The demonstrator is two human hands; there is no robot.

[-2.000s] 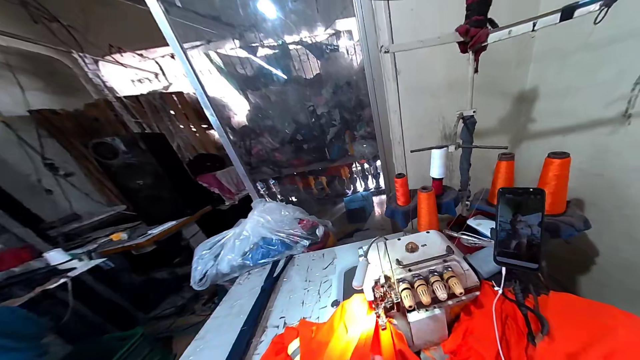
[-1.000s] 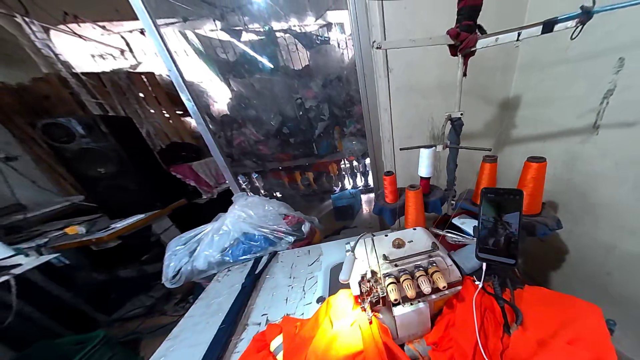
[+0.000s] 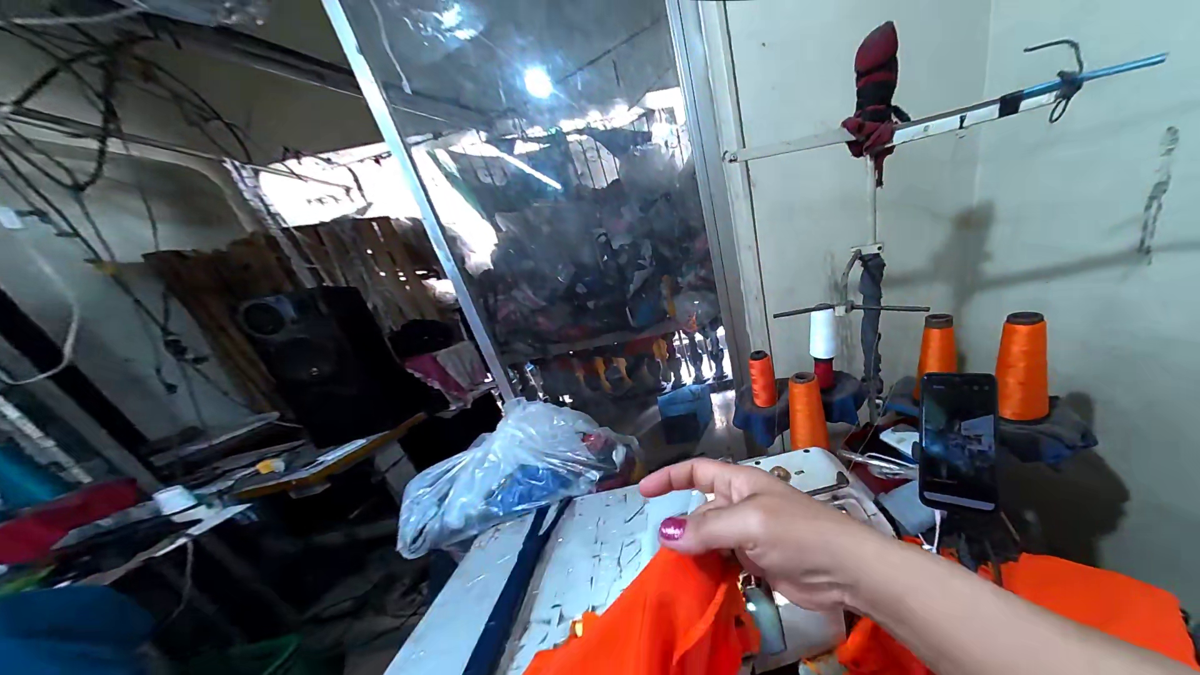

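Note:
My right hand reaches in from the lower right, over the front of a white overlock sewing machine. Its thumb, with a glossy pink nail, and curled fingers pinch the upper edge of bright orange fabric; the index finger points left. The hand hides most of the machine's dials and needle area. More orange fabric lies to the right of the machine. My left hand is out of view.
A plastic bag lies on the worn white table. Behind the machine stand orange thread cones and a phone on a holder. A metal thread stand rises by the wall. A loudspeaker stands at the left.
My right hand has come into view over the machine, holding the orange fabric. The machine's lit needle area and its row of dials, visible before, are now covered.

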